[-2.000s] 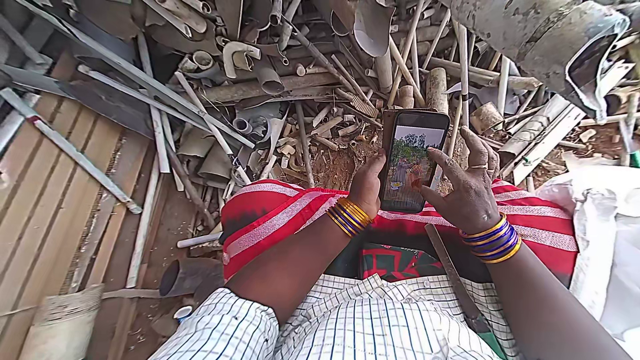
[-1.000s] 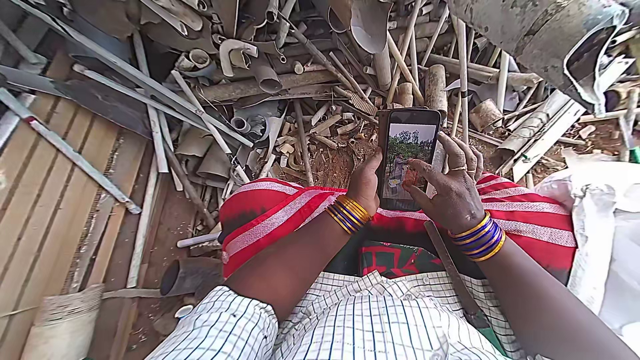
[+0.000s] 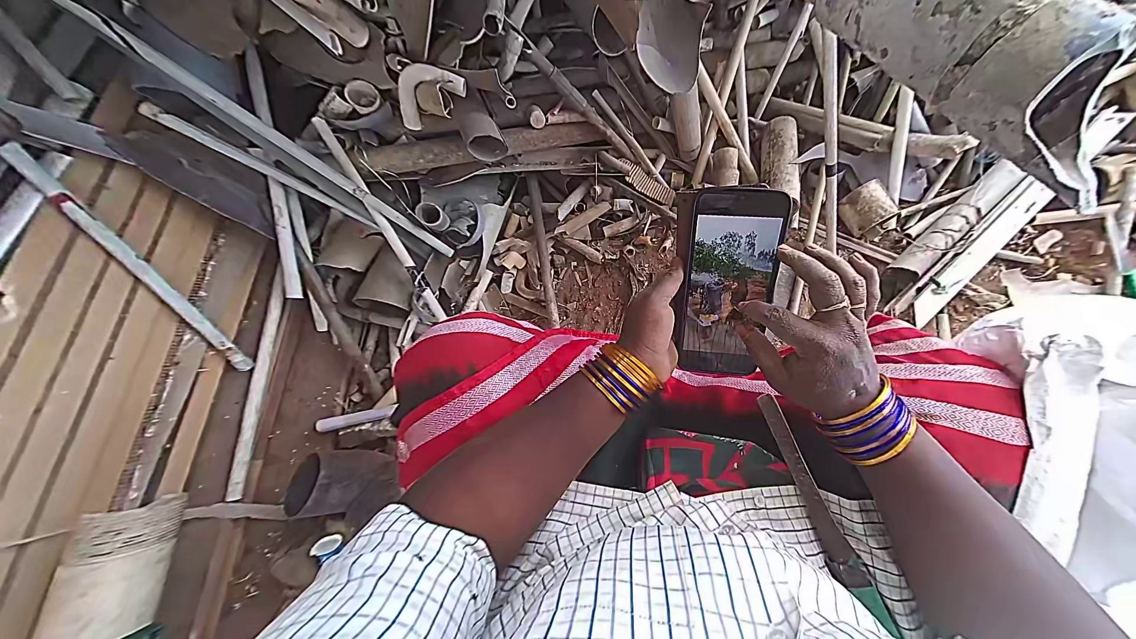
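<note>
My left hand (image 3: 652,328) grips a dark smartphone (image 3: 729,266) by its left side and lower edge, above my lap. The phone's lit screen shows an outdoor picture with trees. My right hand (image 3: 821,337) is at the phone's right side, its thumb and index finger close together over the lower screen, the other fingers bent. Whether those fingertips touch the glass I cannot tell. Beneath both hands a red cloth with white stripes (image 3: 497,390) covers my knees. A long flat metal blade (image 3: 803,479) with a green handle end lies across my lap, below my right hand.
Scrap pipes and broken pipe pieces (image 3: 479,133) are heaped ahead. Ribbed tan panels (image 3: 80,355) and a long grey strip (image 3: 133,257) lie at left. A large grey pipe piece (image 3: 958,53) stands at upper right, white sacks (image 3: 1083,399) at right, a dark pipe (image 3: 328,484) at lower left.
My right thumb and index finger have drawn closer together over the screen. The picture on the phone has shifted. My left hand keeps its hold.
</note>
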